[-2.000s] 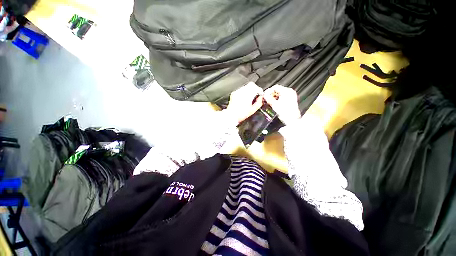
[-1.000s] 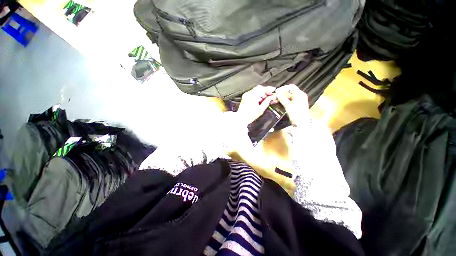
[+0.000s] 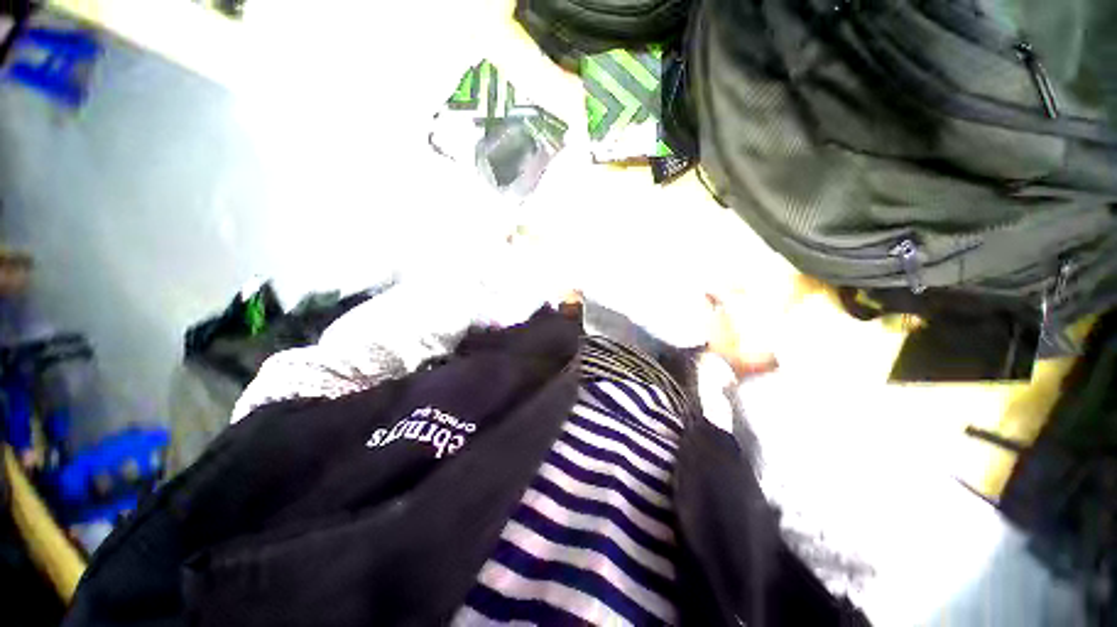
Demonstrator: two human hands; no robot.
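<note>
An olive-grey backpack (image 3: 845, 147) lies at the upper right, with zip pulls on its near edge. A dark flat card (image 3: 962, 343) shows below it. My left hand (image 3: 551, 294) is washed out by glare close to my striped shirt; only a fingertip shows. My right hand (image 3: 741, 337) is near it on the right, blurred and partly washed out. A greyish, blurred thing (image 3: 631, 325) shows between the hands; I cannot tell what it is or whether either hand grips it. A green-and-black chevron tag (image 3: 625, 98) shows at the backpack's left edge.
A small stack of green-and-black tags (image 3: 490, 123), partly shiny, lies on the glaring table left of the backpack. Dark bags (image 3: 208, 392) are partly hidden behind my left sleeve. Blue objects (image 3: 116, 472) stand at the lower left, and another blue object (image 3: 52, 64) at the upper left.
The view has turned, and the backpack now appears farther right. My hands are away from its lower edge and closer to my body. The small dark card between my fingertips no longer shows there.
</note>
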